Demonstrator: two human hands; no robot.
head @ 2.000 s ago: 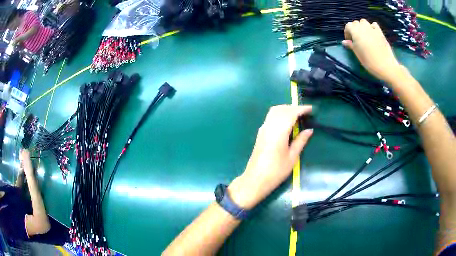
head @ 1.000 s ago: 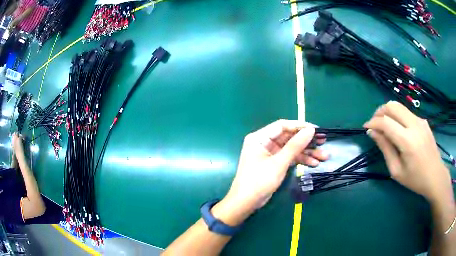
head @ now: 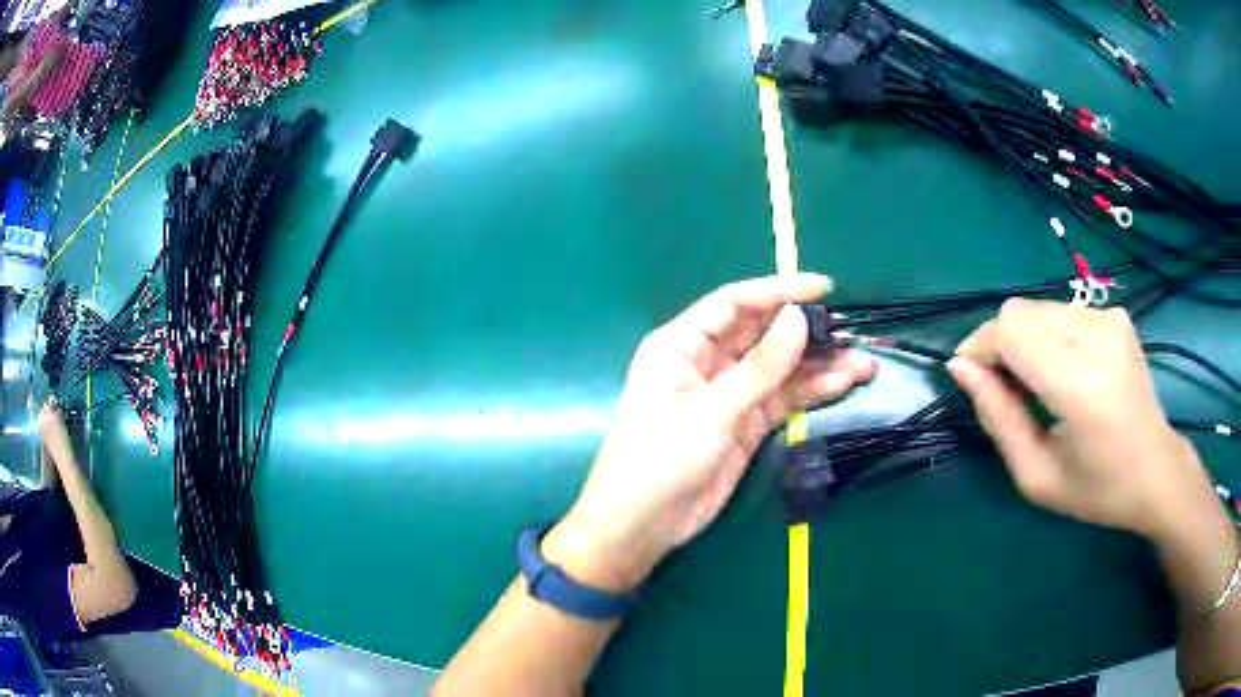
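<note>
My left hand (head: 701,395) holds a small black connector housing (head: 817,324) between thumb and fingers over the yellow line. Black wires (head: 939,306) run right from the housing. My right hand (head: 1068,402) pinches one black wire (head: 915,350) of it, to the right of the housing; a pale, thin tip on this wire lies close to the housing, and whether it is inserted I cannot tell. Another black housing (head: 808,482) with several wires lies on the table just below, partly behind my hands.
A loose harness pile (head: 857,68) lies at the upper right, with ring terminals (head: 1119,214). A large harness pile (head: 207,381) and a single harness (head: 327,252) lie left. Red-tipped wires (head: 256,66) lie at the far left. Another person's arm (head: 82,511) shows at the left edge.
My right hand has come down from the upper-right wires and now pinches a wire. My left hand has closed on a housing, which now shows. The view has shifted, moving the piles.
</note>
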